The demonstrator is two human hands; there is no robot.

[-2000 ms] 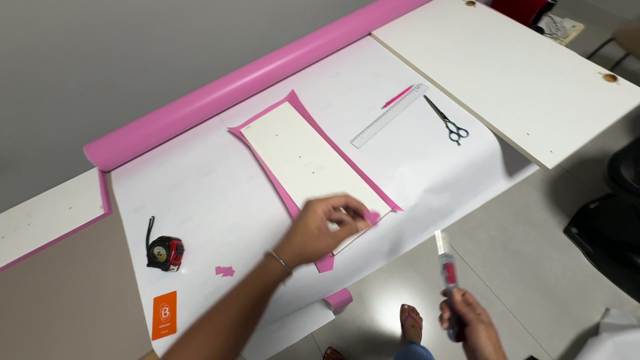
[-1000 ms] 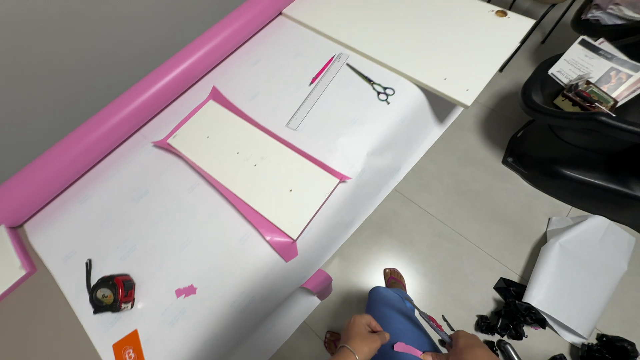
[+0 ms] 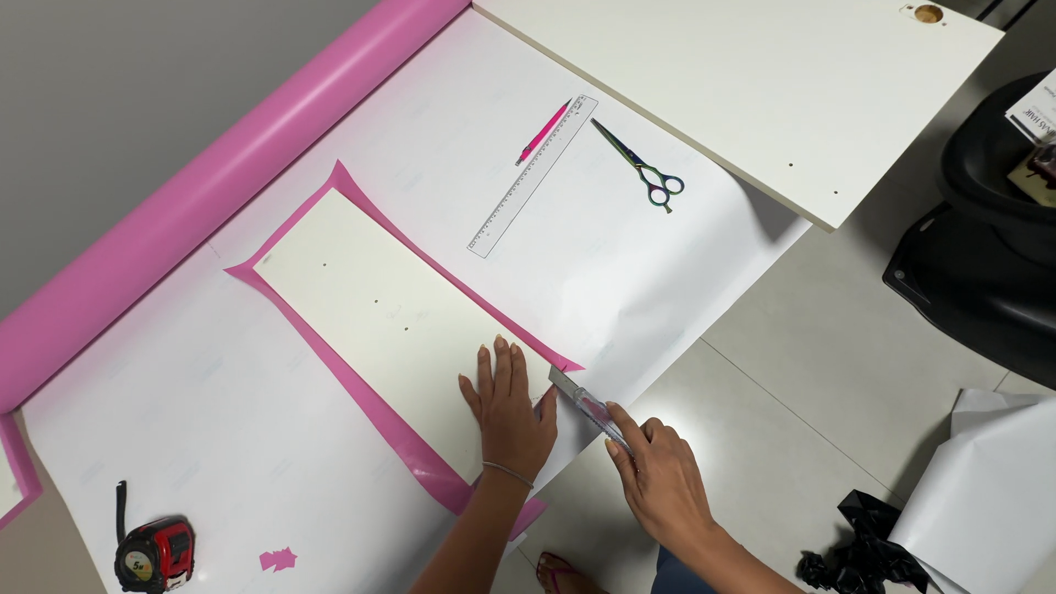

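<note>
A white rectangular panel lies on pink adhesive vinyl that sticks out along its edges, with pointed corners. My left hand rests flat, fingers apart, on the panel's near right end. Closed around a snap-off utility knife is my right hand; the blade tip meets the vinyl by the panel's right corner. Farther back lie a clear ruler, a pink pen-like tool and scissors.
A big pink vinyl roll runs along the wall side. A larger white board lies at the back right. A tape measure and a pink scrap sit at the near left. Black chair and black crumpled plastic are at right.
Both hands were low over the lap a second ago, a pink scrap between them. Now my left hand is on the panel and the knife is at its right corner.
</note>
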